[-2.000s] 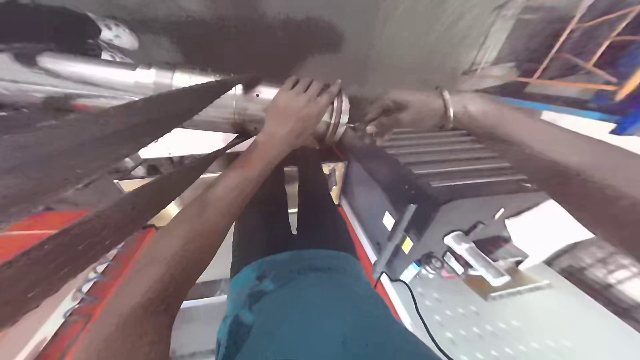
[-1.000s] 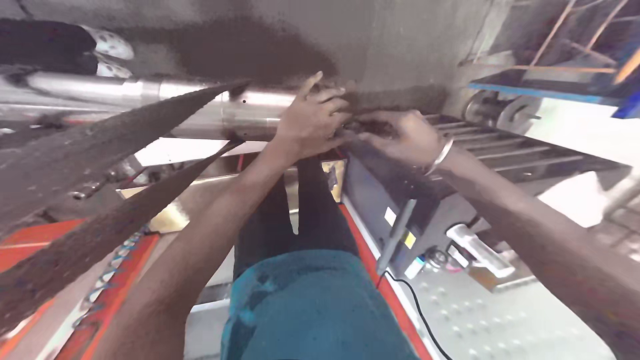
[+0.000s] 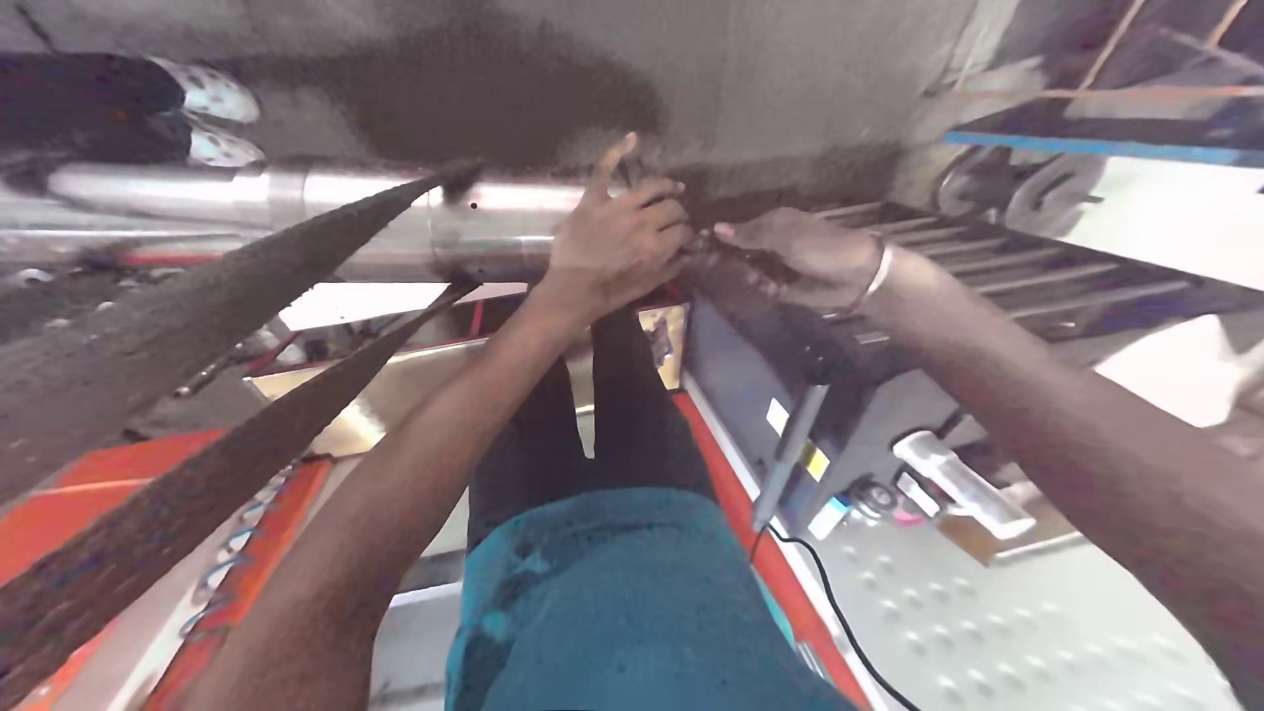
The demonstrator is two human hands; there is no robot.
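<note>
A large, shiny metal cylinder [image 3: 375, 212] lies crosswise, with dark fabric slings [image 3: 247, 281] around it. My left hand [image 3: 627, 232] rests over the cylinder's right end, its thumb or index finger raised and the other fingers bent over the end. Just right of it, my right hand [image 3: 795, 252] has its fingers curled at a small part by that end; the part is too blurred and covered to name. Whether either hand grips something cannot be told.
Another person's shoes [image 3: 212, 114] stand beyond the cylinder at upper left. A dark slatted structure [image 3: 1027, 267] is at right. Below it are a perforated pale surface [image 3: 978, 622], a white cylindrical object [image 3: 963, 484] and a black cable [image 3: 839, 612]. Orange-red frames [image 3: 237, 583] lie at lower left.
Two seconds ago a ring-like end showed between my hands; now my left hand covers that area. My right hand has shifted slightly away from my left since one second ago.
</note>
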